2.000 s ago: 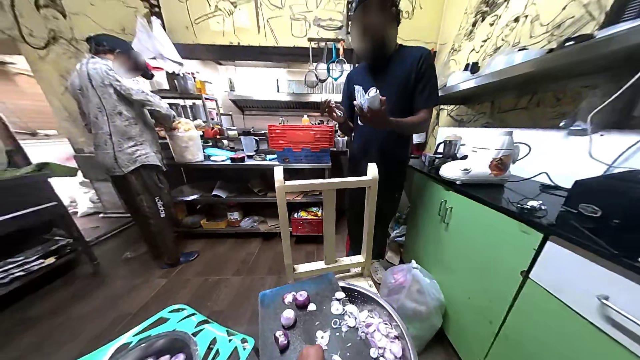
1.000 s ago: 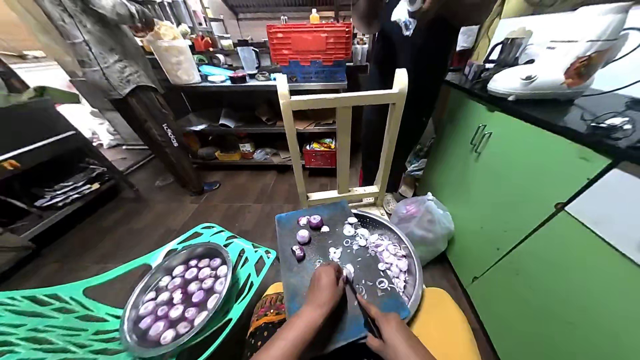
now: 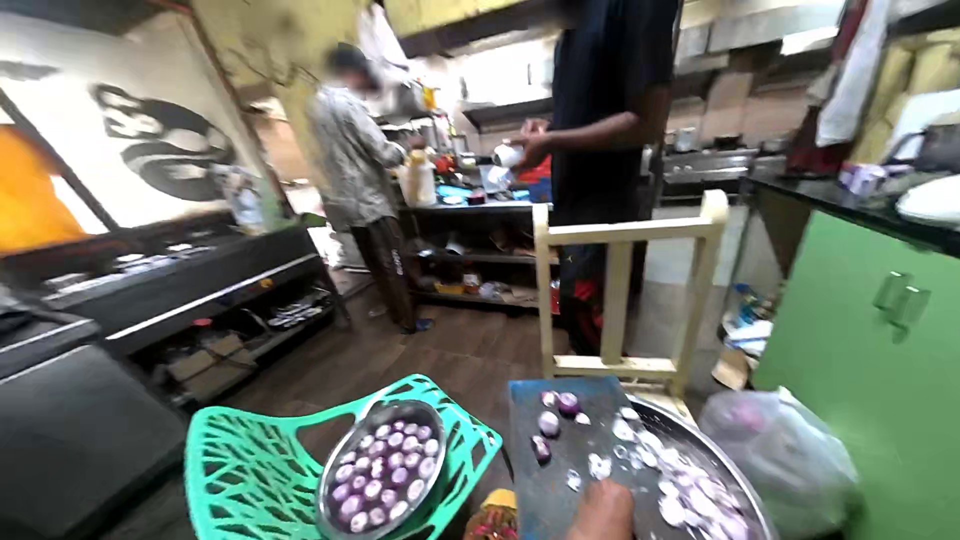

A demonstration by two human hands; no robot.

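My left hand (image 3: 602,510) shows only in part at the bottom edge, over the dark blue cutting board (image 3: 529,465); whether it grips anything is hidden. My right hand is out of view, and no knife shows. Several peeled red onion pieces (image 3: 549,424) lie on the board's left side, with small slices (image 3: 599,466) just beyond my hand. To the right, a wide metal pan (image 3: 739,472) holds many onion slices (image 3: 701,491). A metal bowl (image 3: 441,466) of whole peeled red onions (image 3: 377,466) rests on a green plastic chair (image 3: 240,457).
A cream wooden chair (image 3: 619,300) stands beyond the board. Beside the pan is a clear plastic bag (image 3: 780,457), near green cabinets (image 3: 855,360). One person (image 3: 611,112) stands behind the chair, handling something white; another person (image 3: 356,157) works at the back counter.
The view has swung left and up. One second ago both hands were over the board, with a knife in the right; now only part of the left hand shows.
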